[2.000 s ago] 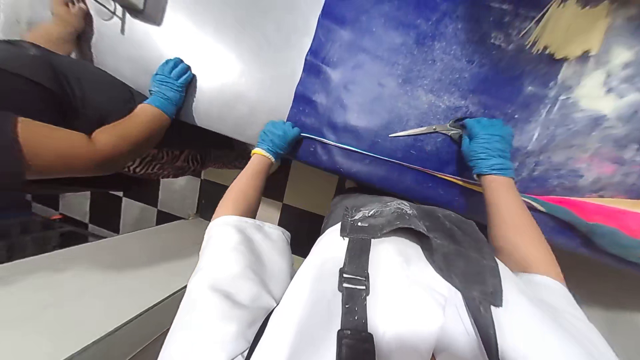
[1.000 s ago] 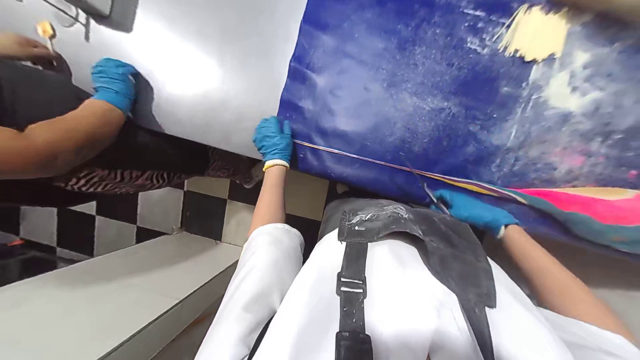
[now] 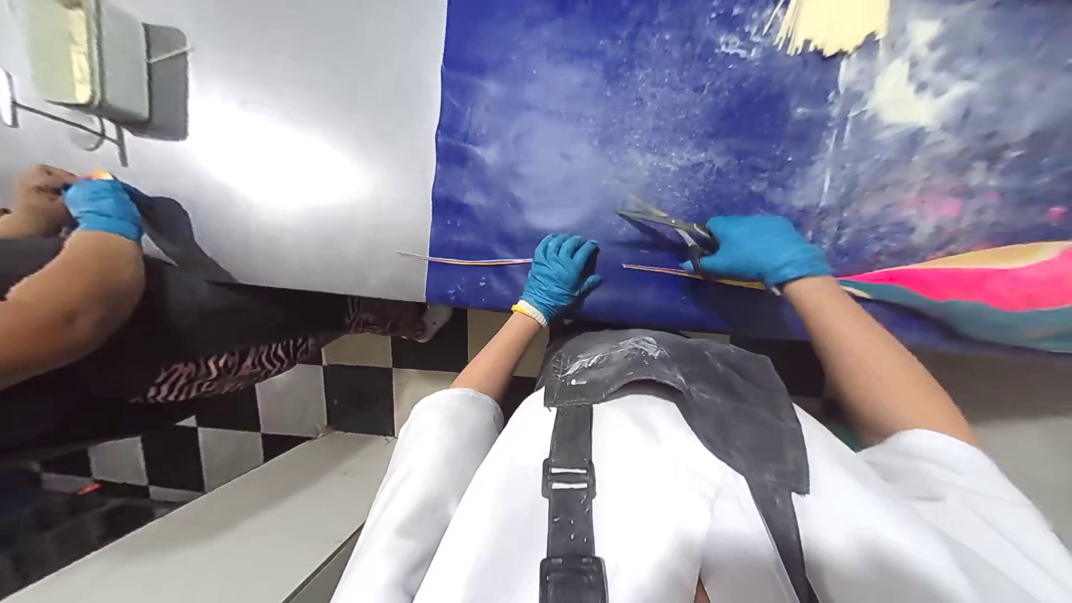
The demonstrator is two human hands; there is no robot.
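Note:
A pair of scissors (image 3: pixel 670 224) with open blades is in my right hand (image 3: pixel 760 249), which wears a blue glove, over the blue table cover (image 3: pixel 519 126). My left hand (image 3: pixel 559 275), also gloved in blue, rests on a thin multicoloured strand (image 3: pixel 477 262) near the table's front edge; its fingers are curled and whether they grip it is unclear. Past a gap to the right of that hand, another thin strand (image 3: pixel 653 269) runs under my right hand toward a wide mass of pink, teal and cream soft material (image 3: pixel 988 276).
At the left, a co-worker's gloved hand (image 3: pixel 105 208) is beside a metal table (image 3: pixel 335 100). A container (image 3: pixel 88 59) stands at the upper left. A bundle of pale yellow strips (image 3: pixel 837 25) lies at the back. Below are a checkered floor (image 3: pixel 360 398) and a light ledge (image 3: pixel 209 511).
My left hand has moved right along the strand, which was continuous earlier and now shows a gap. My right hand has risen from the table's edge with the scissors. The co-worker's gloved hand has also moved.

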